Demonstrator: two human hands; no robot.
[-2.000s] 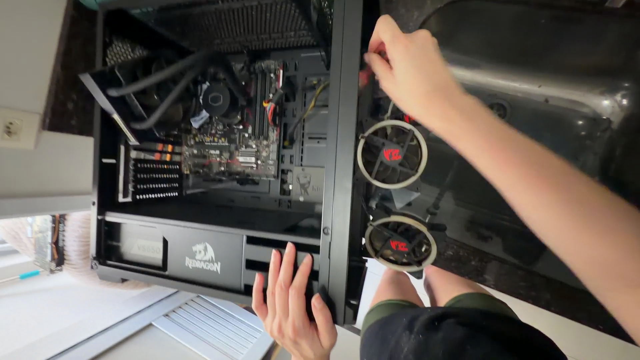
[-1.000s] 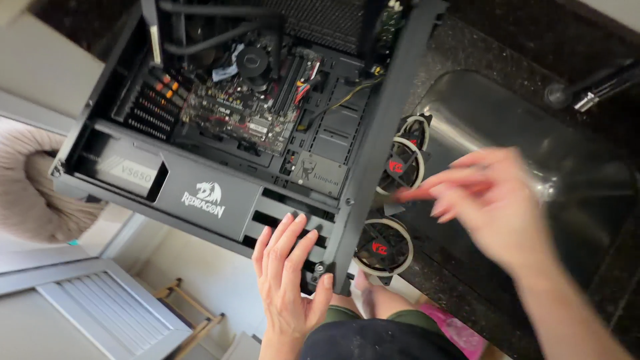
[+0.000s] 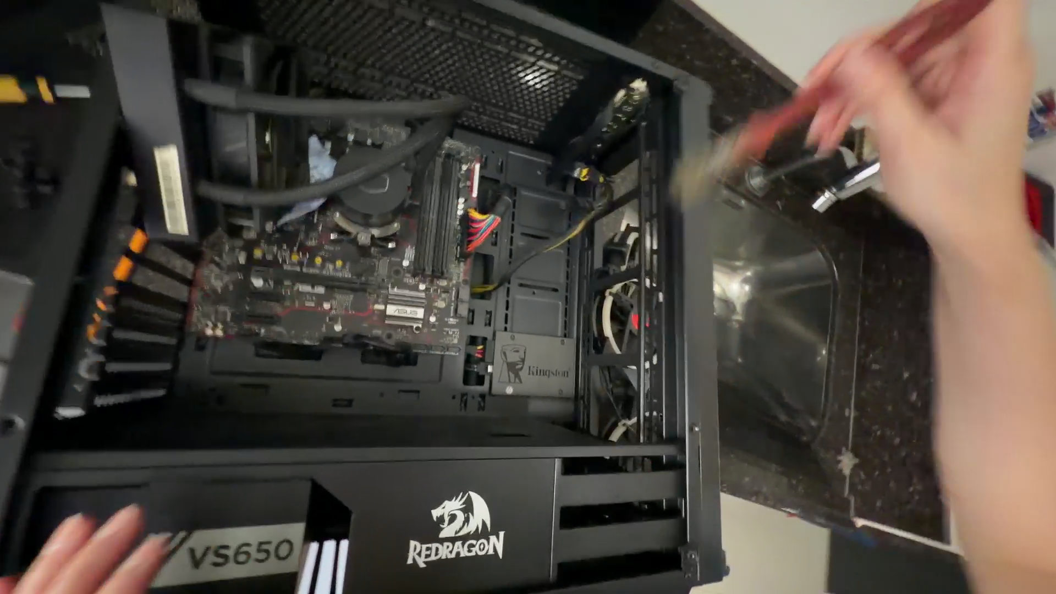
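An open black computer case (image 3: 697, 330) lies before me, with a motherboard (image 3: 330, 289), a round CPU cooler block (image 3: 367, 186) with two black hoses (image 3: 322, 186), and a Kingston solid-state drive (image 3: 535, 363). At the upper right, my right hand (image 3: 932, 124) grips a red-handled brush (image 3: 792, 120); both are blurred, and the pale bristles are close to the case's right edge. My left hand (image 3: 95, 553) is at the bottom left with its fingers apart, by the VS650 power supply (image 3: 239, 557); whether it touches the case cannot be told.
A stainless steel sink (image 3: 767, 322) is set in the dark speckled countertop (image 3: 895, 396) right of the case, with a chrome faucet (image 3: 846, 186) above it. Fans with white rims (image 3: 609, 322) show through the case's right side. Coloured cables (image 3: 483, 227) stand beside the motherboard.
The view has come closer to the case interior. My left hand has moved from beside the drive slots to the power supply end. My right hand has gone from near the fans to above the faucet.
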